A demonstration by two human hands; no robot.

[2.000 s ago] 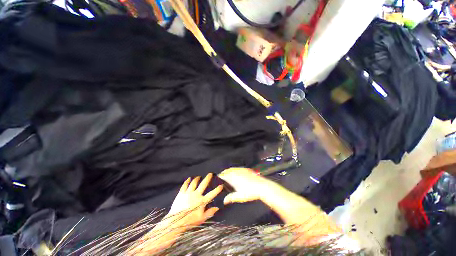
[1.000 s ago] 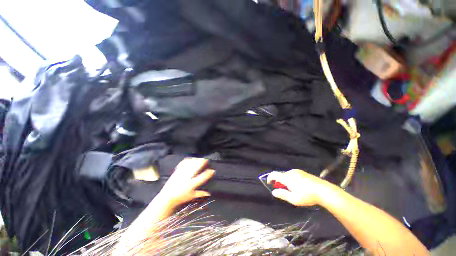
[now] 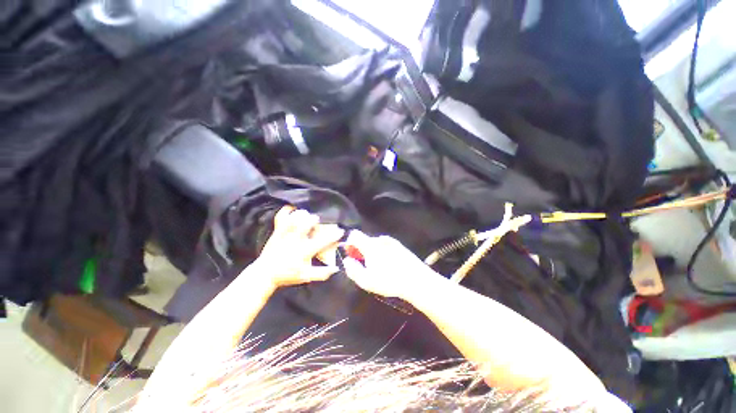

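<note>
A black garment with dark grey panels [image 3: 476, 129] spreads over most of the view. My left hand [image 3: 292, 252] has its fingers curled on a fold of the black cloth, beside the end of the grey padded board [image 3: 208, 165]. My right hand [image 3: 386, 268] is closed on the steam iron [image 3: 353, 255]; only its red spot and a little of its edge show, and the hand hides the rest. The two hands nearly touch. The tan hose [image 3: 504, 230] runs from behind my right hand toward the right.
Black cloth [image 3: 56, 161] hangs at the left. A brown wooden stool or box [image 3: 81, 335] stands on the floor at lower left. At right are a small tan box [image 3: 646, 270], a red ring-shaped thing [image 3: 641, 313] and a black cable [image 3: 696, 262]. Hair covers the bottom edge.
The view has turned left. Two seconds ago my right hand was on the cloth, away from the iron; it then took the iron and is now close to my left hand.
</note>
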